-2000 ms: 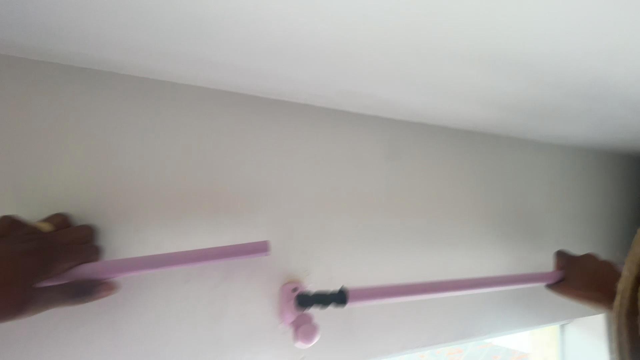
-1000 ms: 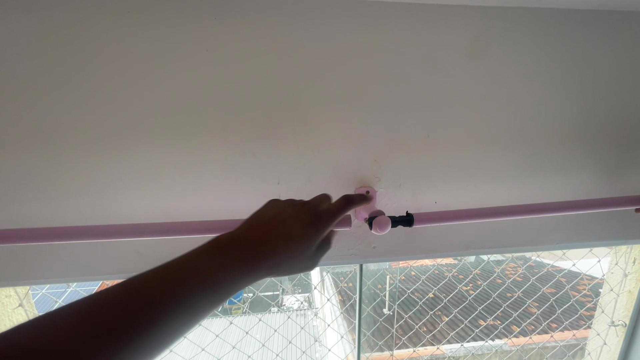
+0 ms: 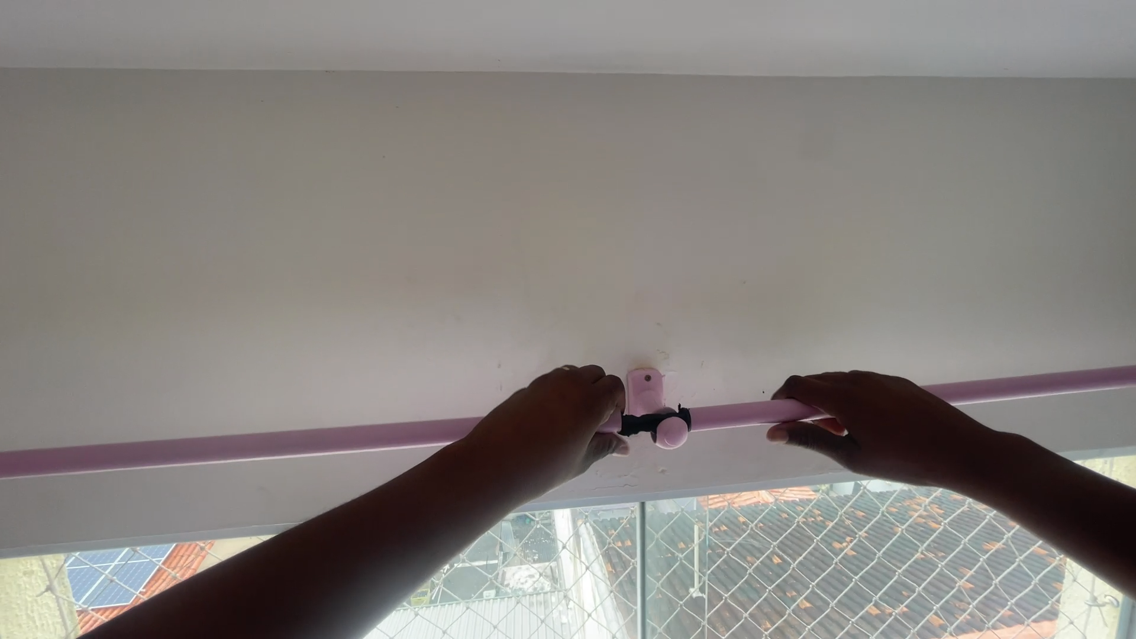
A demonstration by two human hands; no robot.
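Two pink curtain rod sections run across the wall and come together at a pink wall bracket [image 3: 646, 390] with a round knob [image 3: 672, 432]. Black wrapping or a black connector [image 3: 641, 424] sits between the rod ends at the bracket. My left hand [image 3: 568, 422] is closed around the end of the left rod section [image 3: 266, 445], just left of the bracket. To the right of it, my right hand [image 3: 865, 426] grips the right rod section [image 3: 741, 414], thumb below and fingers above. The palm sides of both hands are hidden.
Behind the rod is a pale wall [image 3: 532, 222], with the ceiling [image 3: 568, 35] above. Below, a window with a divider [image 3: 641, 568] and white safety netting [image 3: 843, 550] shows tiled roofs [image 3: 932, 568] and solar panels [image 3: 115, 572] outside.
The gap between the left rod section and the black piece has closed. My right hand, out of view a second ago, now holds the right section near the bracket. The view has shifted.
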